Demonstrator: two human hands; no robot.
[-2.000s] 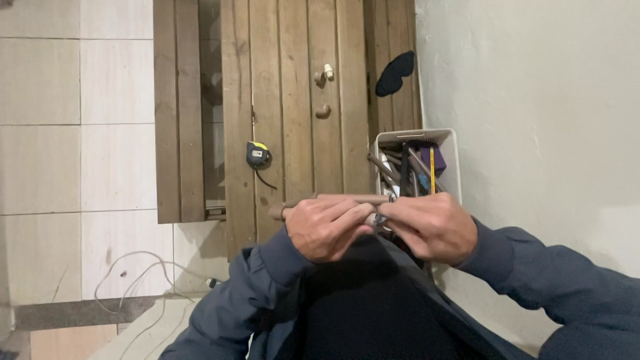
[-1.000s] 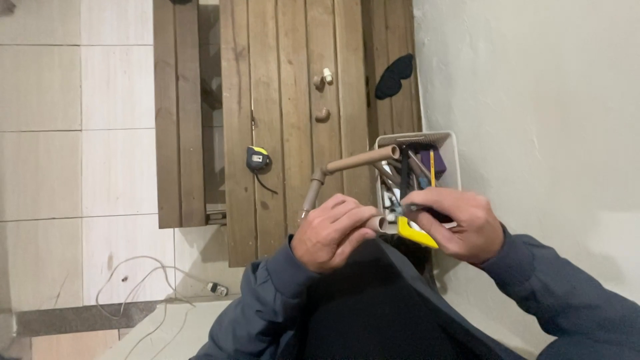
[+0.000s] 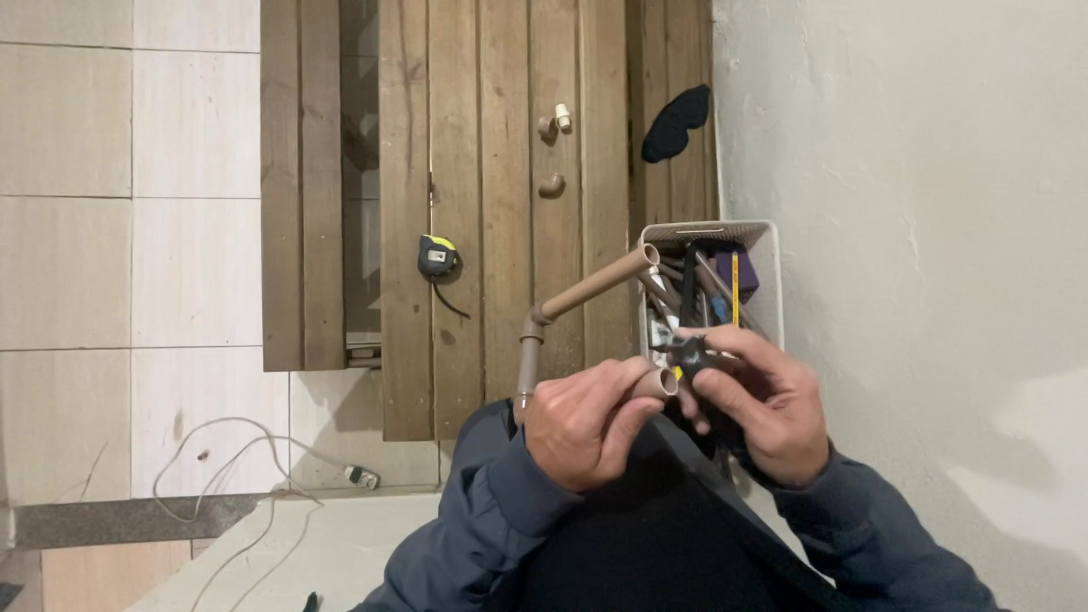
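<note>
My left hand (image 3: 591, 421) is closed around one arm of a brown PVC pipe assembly (image 3: 595, 285), whose open end shows beside my thumb. Elbow fittings join its pieces, and another arm slants up to an open end over the basket's edge. Just right of the held pipe end, my right hand (image 3: 765, 399) grips a small dark tool (image 3: 690, 353) between thumb and fingers; its exact kind cannot be told. A bit of yellow shows below the tool, largely hidden.
A white plastic basket (image 3: 769, 272) holds pipe pieces, a yellow pencil and tools against the wall. On the wooden slats (image 3: 501, 255) lie a tape measure (image 3: 438, 257), a brown elbow fitting (image 3: 552, 185), a white fitting (image 3: 563, 116) and a black eye mask (image 3: 677, 123). A cable (image 3: 225, 466) trails left.
The pipe assembly was turned between the first two frames, so its bent arm now shows. The yellow part by my right hand, plain a second ago, is now mostly hidden.
</note>
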